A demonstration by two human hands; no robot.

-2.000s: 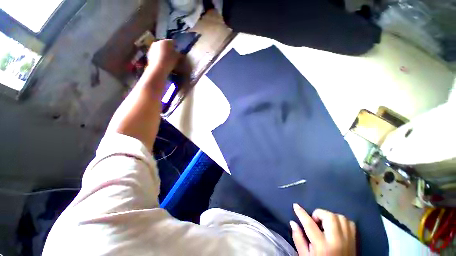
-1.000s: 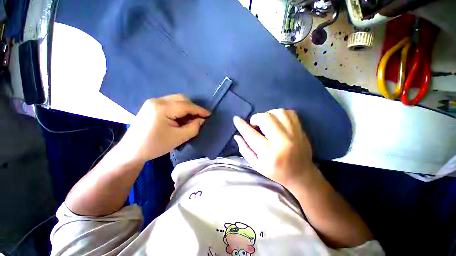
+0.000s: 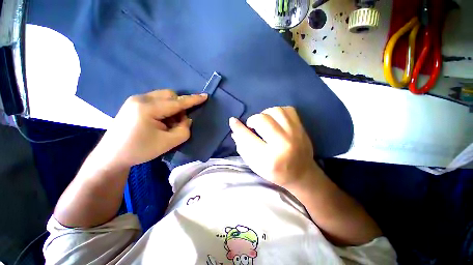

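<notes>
A navy garment panel (image 3: 280,77) lies flat in front of me. A small navy pocket piece (image 3: 207,127) with a rounded corner lies on its near edge, towards my lap. A narrow navy strip with a pale edge (image 3: 213,83) lies along the pocket piece's upper left side. My left hand (image 3: 153,127) has its index fingertip on the strip's lower visible part, the other fingers curled; the rest of the strip is hidden. My right hand (image 3: 275,142) rests at the pocket piece's right edge, index finger extended, other fingers bent. Neither hand visibly grips anything.
Scissors with yellow and red handles (image 3: 437,64) lie on a red patch at upper right. A cream ribbed knob (image 3: 363,19) and shiny machine parts (image 3: 291,13) are at the top. The white table edge (image 3: 384,129) runs right. Part of a blue crate (image 3: 148,191) shows beside my lap.
Since one second ago, my left index finger has straightened along the strip. The pocket piece and both hands appear slightly further left. Two seconds ago my left arm reached to the table's far left.
</notes>
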